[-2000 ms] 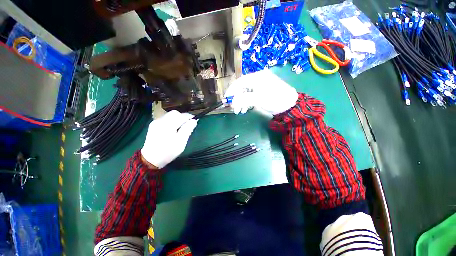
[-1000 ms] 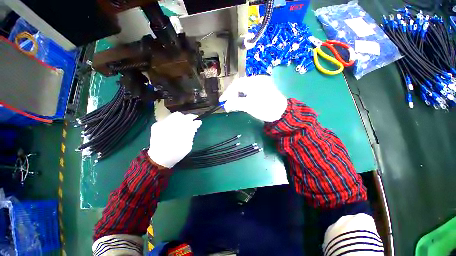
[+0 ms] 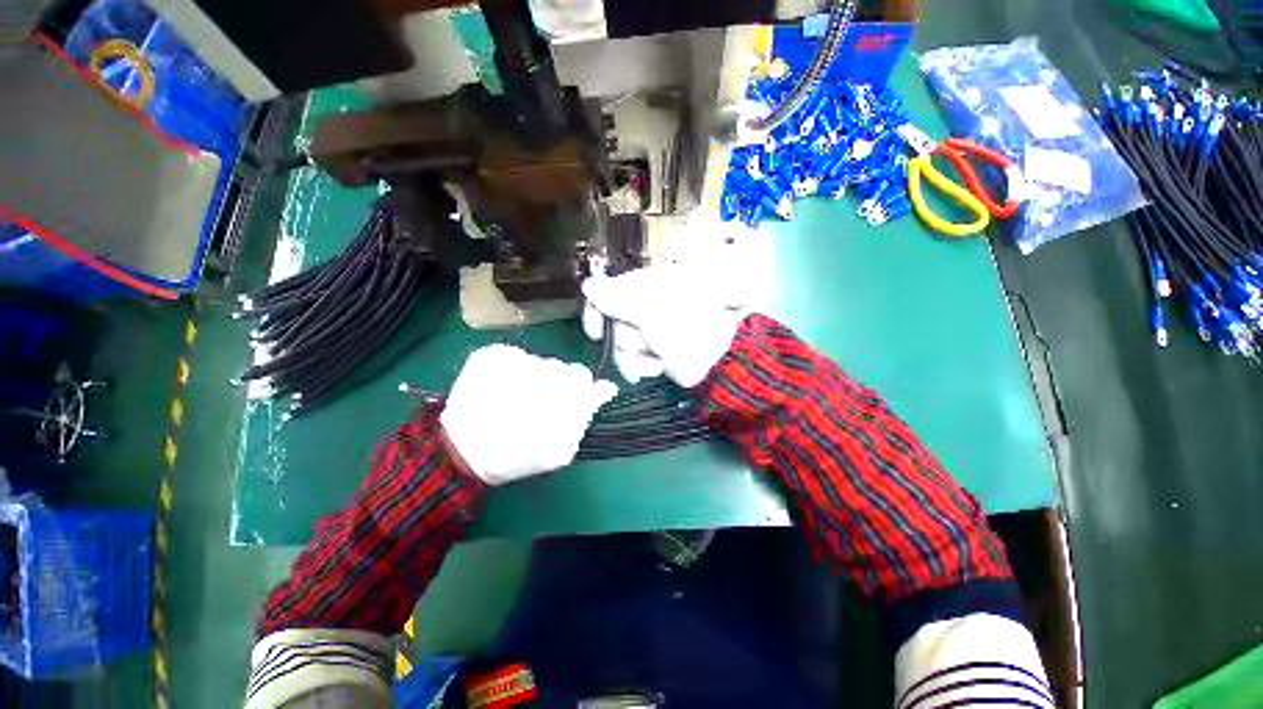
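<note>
My left hand [image 3: 520, 416], in a white glove, is closed around a black cable in front of the press. My right hand [image 3: 668, 321], also white-gloved, has its fingers at the crimping die [image 3: 593, 263], low on the dark brown crimping machine [image 3: 533, 194]. A short dark stretch of the black cable [image 3: 607, 346] shows between the hands; its upper end is hidden by my right fingers. Several loose black cables [image 3: 644, 425] lie on the green bench just below the hands, partly covered by them.
A cable bundle [image 3: 353, 312] fans out left of the press. Right of it lie a heap of blue terminals [image 3: 817, 153], a blue box [image 3: 880, 53], scissors [image 3: 949, 194] and a plastic bag [image 3: 1039, 139]. Finished cables [image 3: 1198, 208] lie far right. A ribbed conduit [image 3: 817, 76] hangs beside the press.
My right hand has moved down and left to the die, and my left hand slightly right and down. The held cable is now more upright. The whole view has shifted slightly.
</note>
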